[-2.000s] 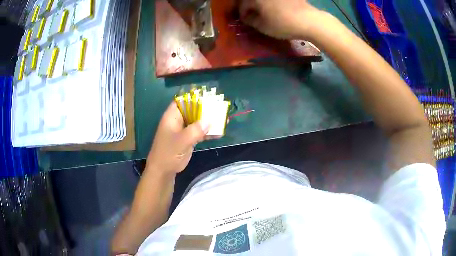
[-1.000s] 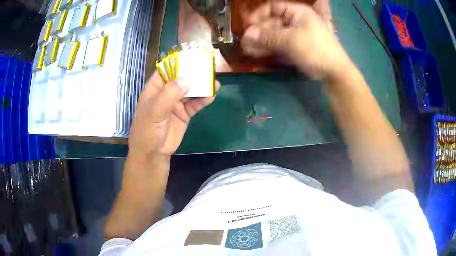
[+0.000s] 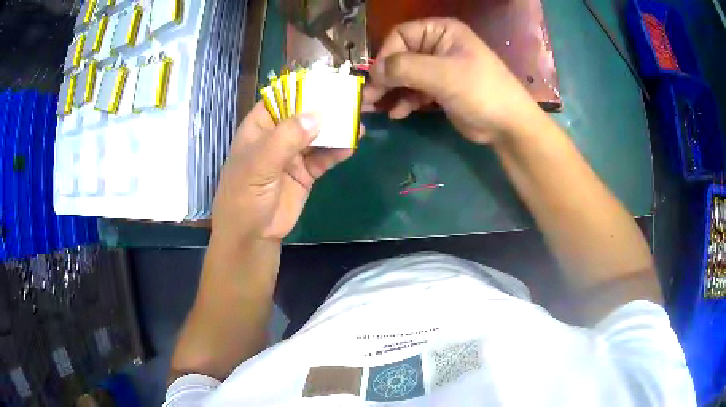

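My left hand (image 3: 275, 159) is shut on a fan of several white pouch cells (image 3: 330, 107) with yellow edges, held at the near edge of the welder base block. The cells' tabs point up, just below the dark spot welder head (image 3: 344, 32). My right hand (image 3: 422, 75) is at the front cell's top right corner, thumb and forefinger pinched on a red lead wire (image 3: 368, 67) near the tabs. Its other fingers are curled. Whether the wire touches a tab cannot be told.
The reddish-brown base block (image 3: 493, 48) lies behind my hands. Stacked white blister trays (image 3: 151, 159) holding cells are at left, blue crates (image 3: 32, 175) beyond. A loose red wire (image 3: 420, 188) lies on the green bench. Blue bins (image 3: 661, 40) stand at right.
My left hand has raised the fanned cells from near the bench's front edge to the welder head. My right hand has come from over the base block to the cells' tabs.
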